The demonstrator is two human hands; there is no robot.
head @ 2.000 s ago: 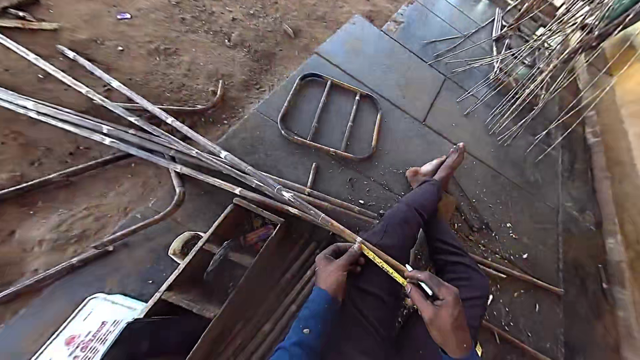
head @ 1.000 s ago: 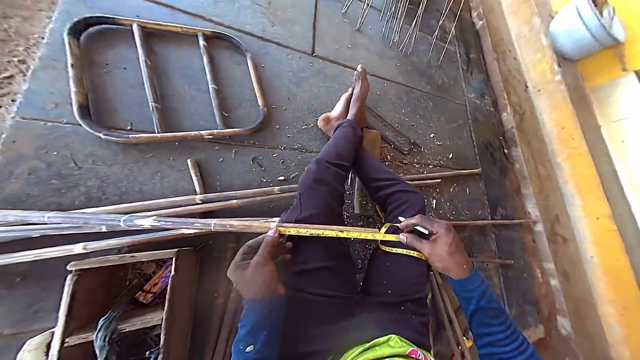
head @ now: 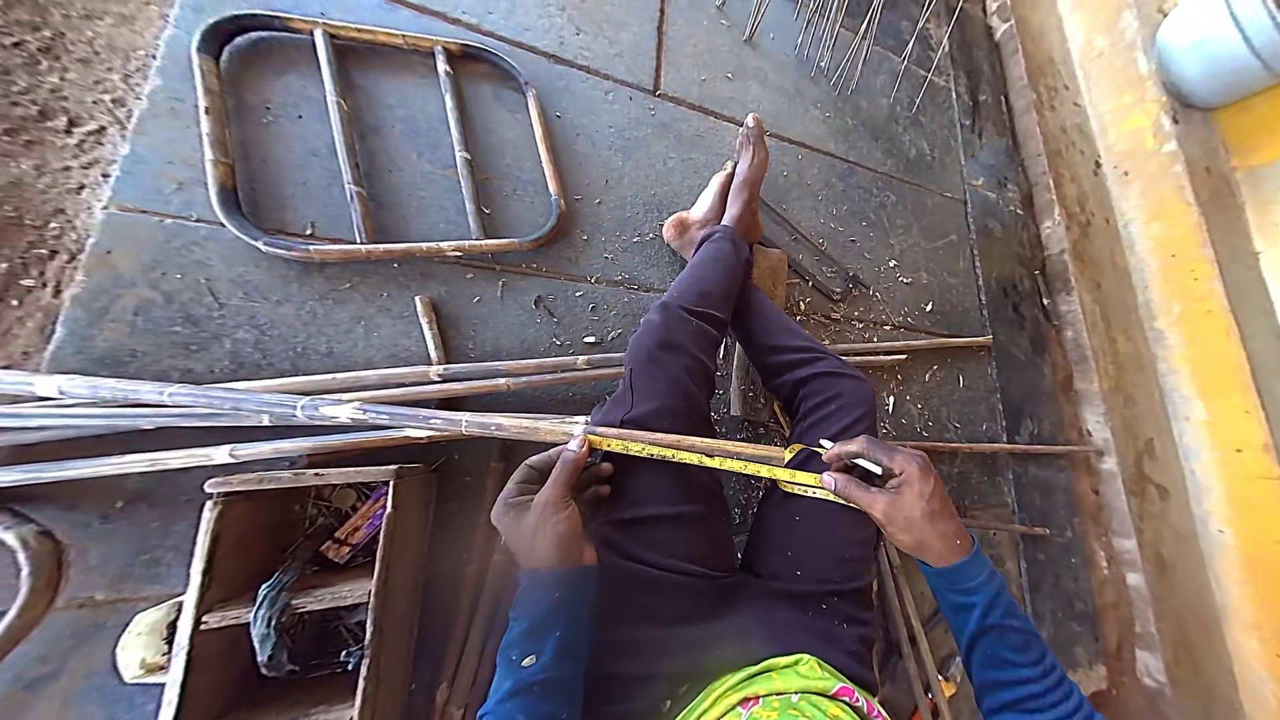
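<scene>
A long cane pole (head: 500,426) lies across my thighs, running off to the left. Along it stretches a yellow measuring tape (head: 690,458). My left hand (head: 555,500) pinches one part of the tape against the pole between thumb and fingers. On the right, my right hand (head: 895,490) holds the other part of the tape, which loops there, together with a white pen-like marker (head: 850,458). Whether my right fingers also touch the pole cannot be told.
A rounded cane frame with two crossbars (head: 350,135) lies on the stone floor. More canes (head: 300,380) pass beneath my legs. At the lower left stands a wooden box (head: 385,590) with compartments. Thin sticks (head: 840,40) and a grey bucket (head: 1215,50) are at the upper right.
The view has swung a lot since two seconds ago. The pole and tape stay between my hands. Since one second ago little has plainly changed.
</scene>
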